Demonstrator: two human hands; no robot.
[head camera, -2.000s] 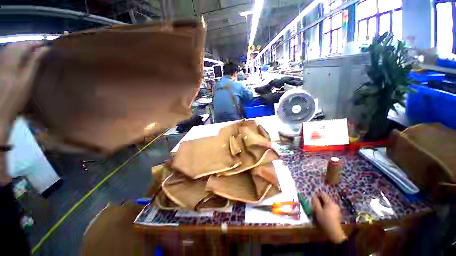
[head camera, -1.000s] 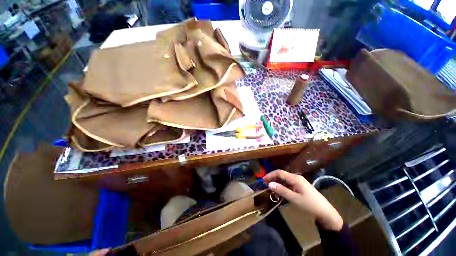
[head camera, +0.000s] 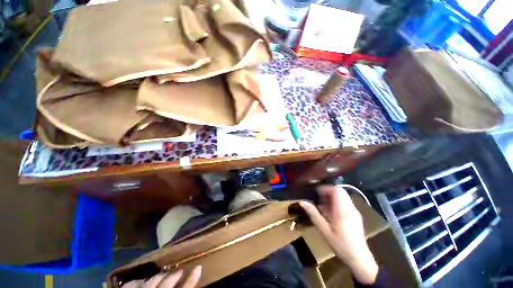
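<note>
A brown bag (head camera: 242, 243) lies across the wearer's lap, its long pale-edged opening facing up. My left hand (head camera: 169, 279) is at the bag's lower left end, cut off by the bottom edge, fingers over its side. My right hand (head camera: 337, 222) is at the bag's right end, thumb at the corner; the fingers are raised and blurred. Small metal fittings show near the right end.
Brown bags (head camera: 129, 42) are piled on the leopard-print desk (head camera: 360, 107). Snips (head camera: 270, 133), a green tool (head camera: 293, 127), a thread cone (head camera: 333, 85) and a calendar (head camera: 330, 31) lie there. A roller conveyor (head camera: 450, 211) is right, a blue bin (head camera: 93, 233) left, a carton (head camera: 365, 247) beside the lap.
The view has tilted down and closer. The bag, first raised at the left, is now on the lap. My right hand has left the desk for the bag's right end; my left fingers now show on it.
</note>
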